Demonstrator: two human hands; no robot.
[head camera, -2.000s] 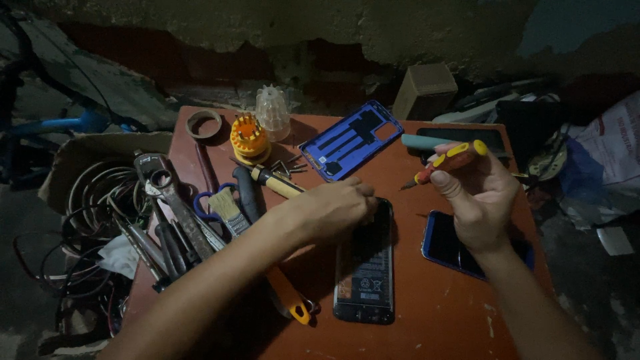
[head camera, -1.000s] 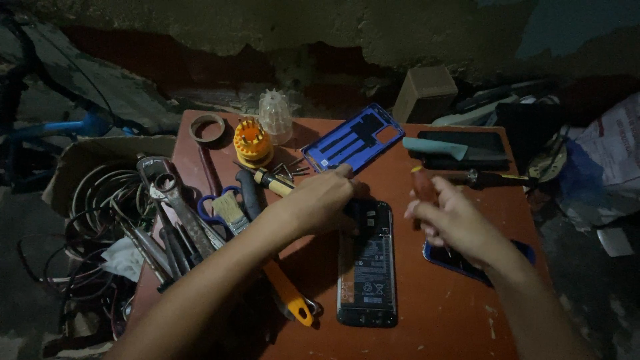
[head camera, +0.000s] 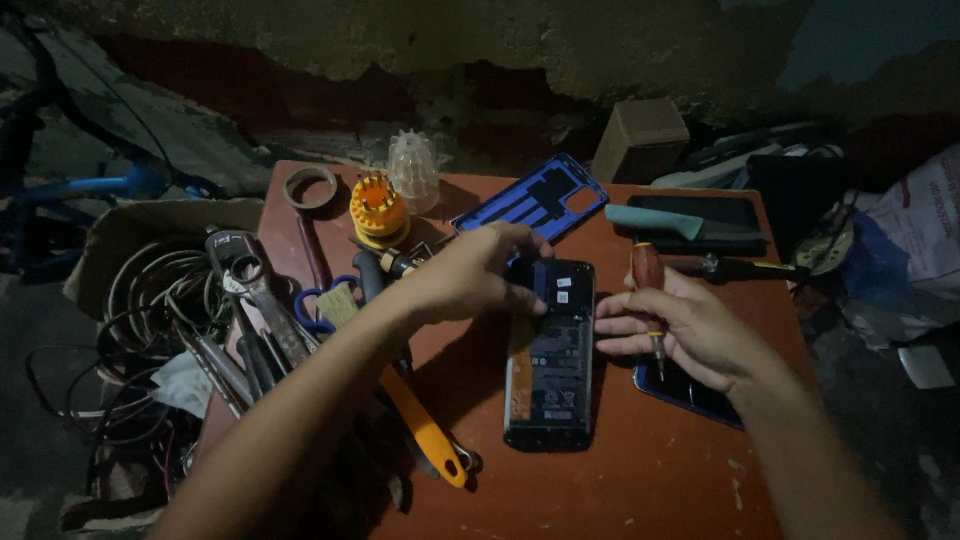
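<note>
An opened smartphone (head camera: 551, 375) lies on the orange tabletop, its battery and inner parts showing. My left hand (head camera: 491, 274) is at its upper left corner, with thumb and fingers around a small dark blue piece whose contact with the phone is hard to tell. To the right of the phone, my right hand (head camera: 667, 319) holds a small screwdriver with a red and yellow handle (head camera: 646, 268), its tip pointing down. Partly under that hand lies another phone (head camera: 694, 397) with a blue edge. Beyond the opened phone rests a blue phone back cover (head camera: 536, 199).
Near the back stand a yellow bit holder (head camera: 379, 210), its clear cap (head camera: 413, 172) and a tape roll (head camera: 309, 187). A teal-handled knife (head camera: 656, 221) and a soldering iron (head camera: 720, 266) lie right. Pliers, wrenches, a brush with orange handle (head camera: 424, 427) and coiled cables (head camera: 161, 292) crowd the left.
The screwdriver, raised with its handle up to the right two seconds ago, now points down beside the phone. My left hand has lifted its fingers and now has a dark blue piece at them.
</note>
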